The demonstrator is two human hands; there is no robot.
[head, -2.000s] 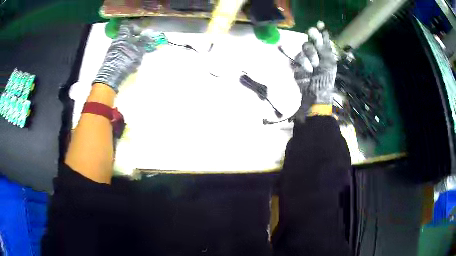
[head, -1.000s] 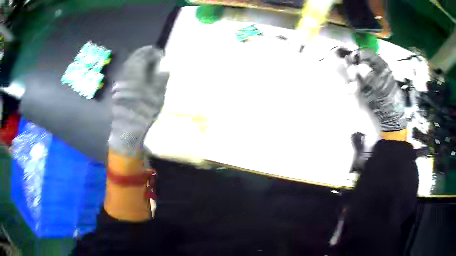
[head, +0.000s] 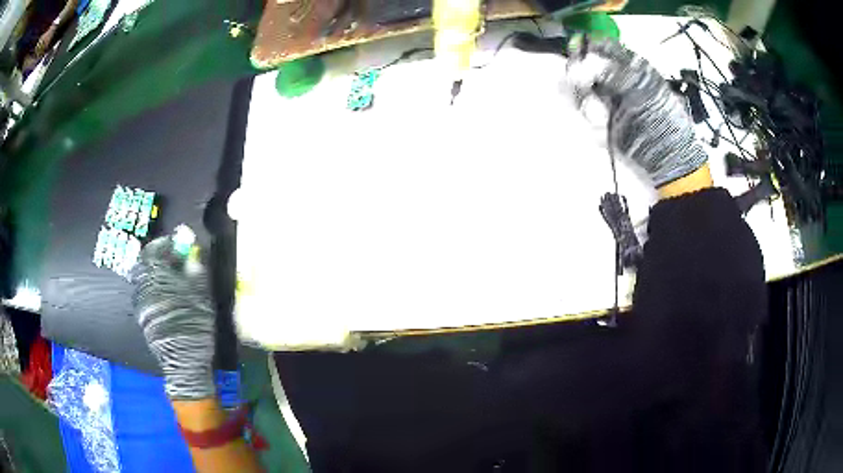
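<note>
My left hand, in a grey marled glove, is over the black mat at left. A small teal-white circuit board with a yellowish part shows at its fingertips, blurred. Several teal boards lie beside it on the mat. My right hand, gloved, is at the upper right of the white surface, its fingers closed on a black cable whose tied bundle hangs towards the front edge. Another circuit board lies near the white surface's top edge. The yellow-bodied tool hangs at top centre, its dark tip below.
A black cable pile lies at right. Green discs sit at the white surface's upper corners. A worn brown shelf runs along the top. A blue bin with clear plastic is at lower left.
My left hand has moved from the white surface's upper left to the boards on the mat, and a board now shows at its fingertips. My right hand stays at upper right with the cable. The view has shifted.
</note>
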